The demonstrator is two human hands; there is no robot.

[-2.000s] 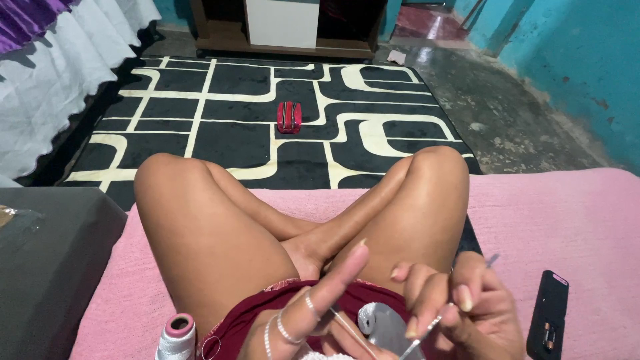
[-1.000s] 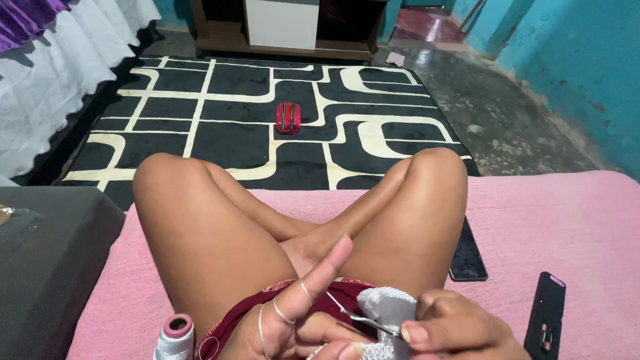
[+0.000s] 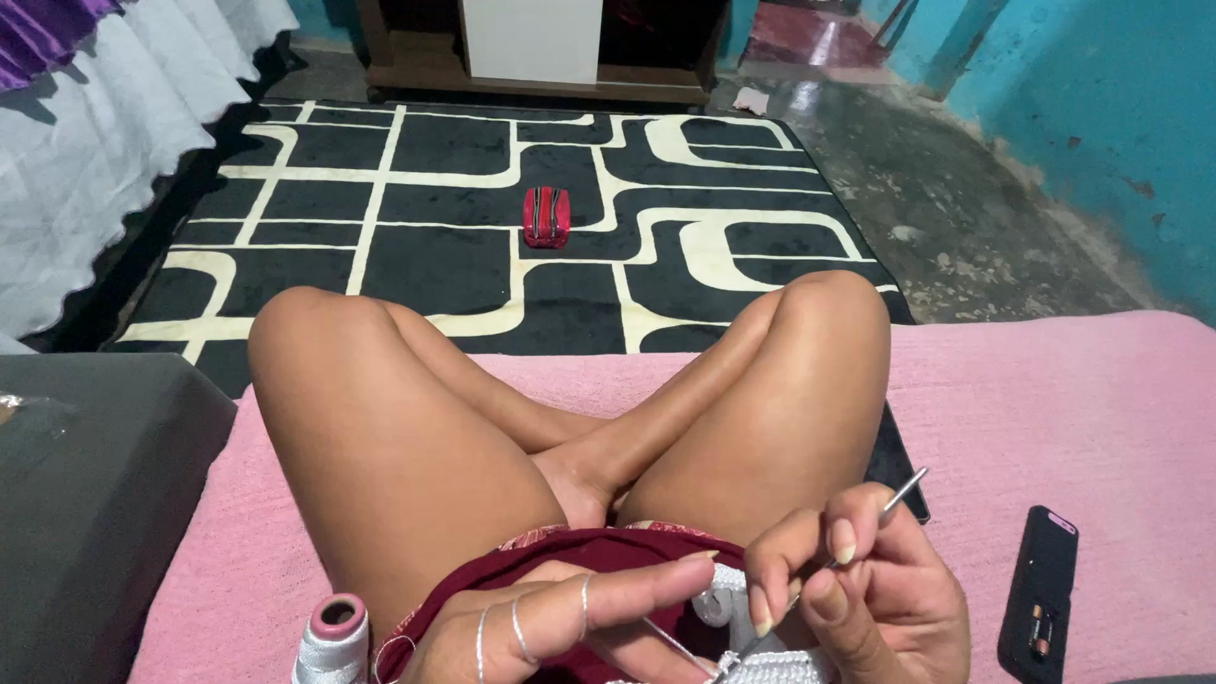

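Note:
My right hand (image 3: 860, 579) grips a thin metal crochet hook (image 3: 902, 494), whose lower end meets the edge of a white crocheted piece (image 3: 774, 668). White thread wraps around the extended index finger of my left hand (image 3: 570, 617) in several loops and runs down to the work. The lower fingers of my left hand are at the edge of the crocheted piece, partly cut off by the frame. A curled part of the white piece lies between the hands over dark red cloth. Left of my left hand stands a spool of white thread (image 3: 332, 646) with a pink top.
On the pink cover (image 3: 1045, 399) lie a black case (image 3: 1040, 594) at the right and a dark flat device (image 3: 893, 456) partly under my leg. A grey cushion (image 3: 95, 494) is at left. A red zipped pouch (image 3: 546, 217) sits on the patterned rug (image 3: 437, 256).
My right hand has turned since one second ago, and the hook's rear end now points up to the right. The curled white part shows less between the hands.

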